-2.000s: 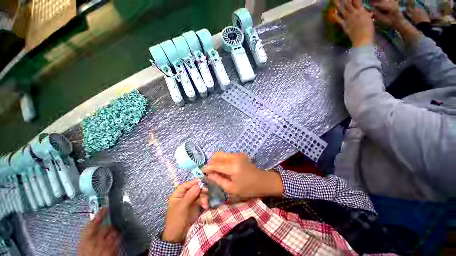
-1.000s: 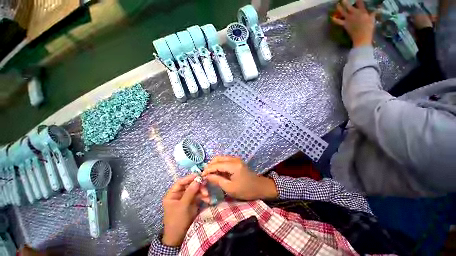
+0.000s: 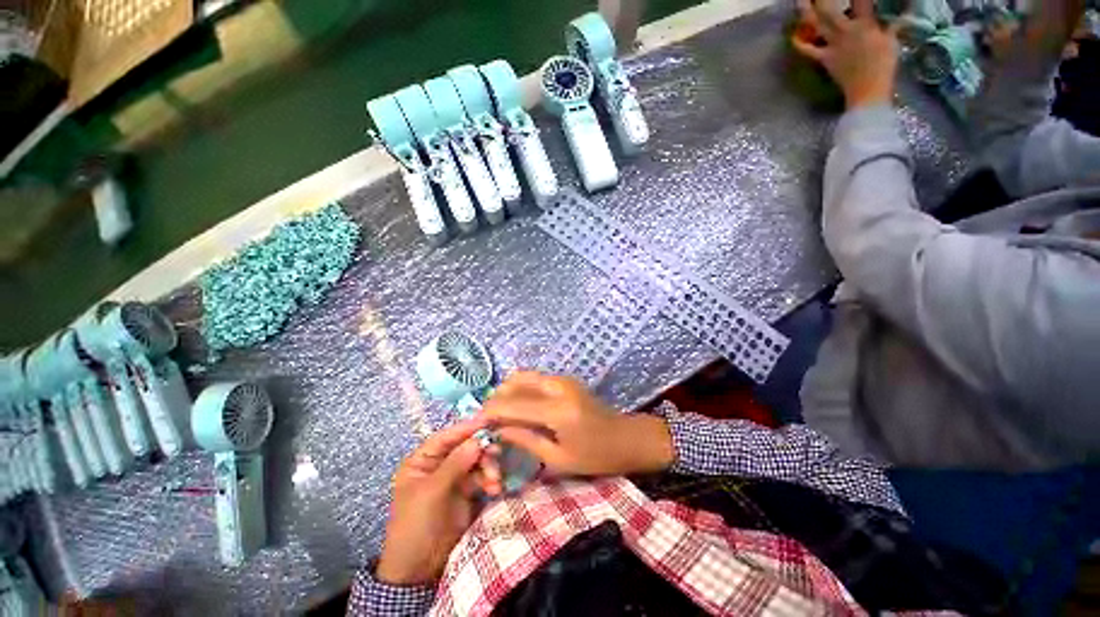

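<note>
A handheld fan (image 3: 456, 364) with a teal round head lies in front of me, its handle end at my hands by the bench's near edge. My left hand (image 3: 437, 492) pinches a tiny pale part (image 3: 486, 439) between its fingertips, just over the fan's handle. My right hand (image 3: 569, 422) is bent over the handle, its fingertips meeting those of my left hand at the tiny part. The handle is mostly hidden by my hands. Whether my right hand grips the part or the handle, I cannot tell.
A heap of small teal parts (image 3: 280, 275) lies left of centre. Fans (image 3: 464, 151) stand in a row at the far edge, more at left (image 3: 91, 392), one lying alone (image 3: 238, 470). Crossed dotted adhesive sheets (image 3: 676, 295) lie right. A grey-sleeved person (image 3: 953, 313) works at right.
Another person's hand at the lower left has let go of a fan and left the view. A pale object on the green belt has moved right. My hands have barely moved.
</note>
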